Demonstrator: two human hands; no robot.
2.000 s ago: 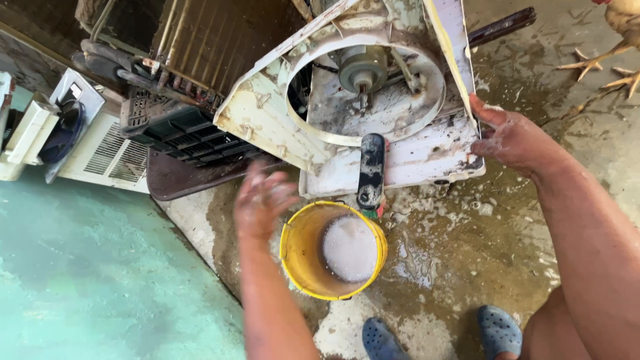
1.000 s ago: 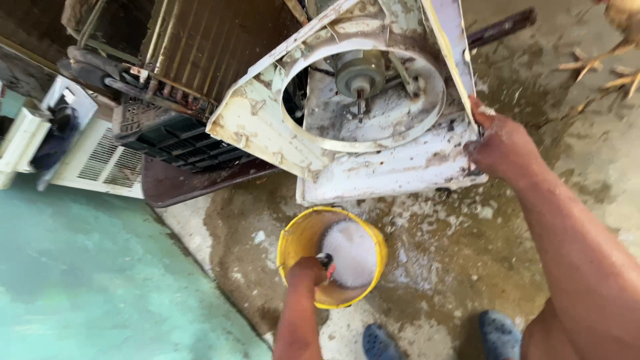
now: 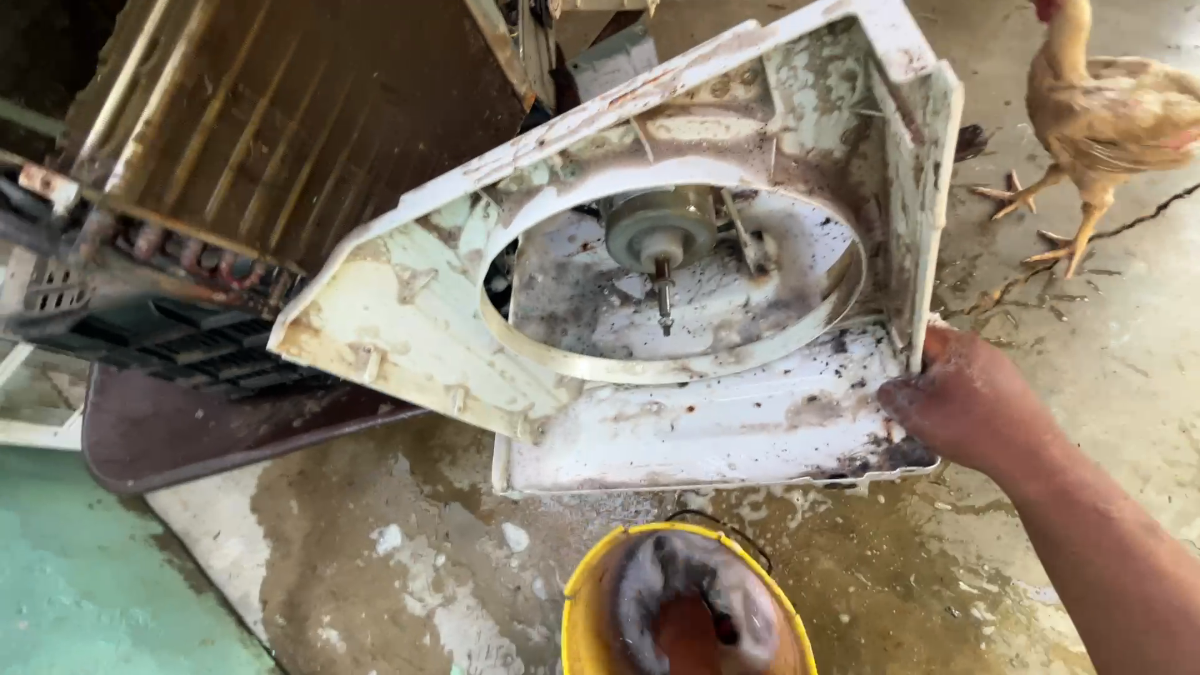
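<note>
A dirty white air conditioner housing (image 3: 712, 431) stands on the wet floor, its round fan opening framing a grey motor (image 3: 661, 230) with a bare metal shaft. My right hand (image 3: 975, 398) grips the housing's right edge near the base. Below the housing is a yellow bucket (image 3: 586, 609) of foamy, greyish water. Down inside it is my left hand (image 3: 689, 628), its fingers hidden by the water and foam. A small dark piece, apparently part of the dark-handled brush, shows beside that hand.
A coil with bent copper pipes (image 3: 309, 122) leans at upper left, over a black plastic crate (image 3: 187, 347) and a brown board (image 3: 225, 431). A chicken (image 3: 1106, 141) stands on the concrete at upper right. A green surface (image 3: 103, 562) lies at lower left.
My left hand moved from beside the bucket into it; a second ago it held the dark-handled brush there. My right hand has stayed on the housing's edge. The view has shifted upward and closer.
</note>
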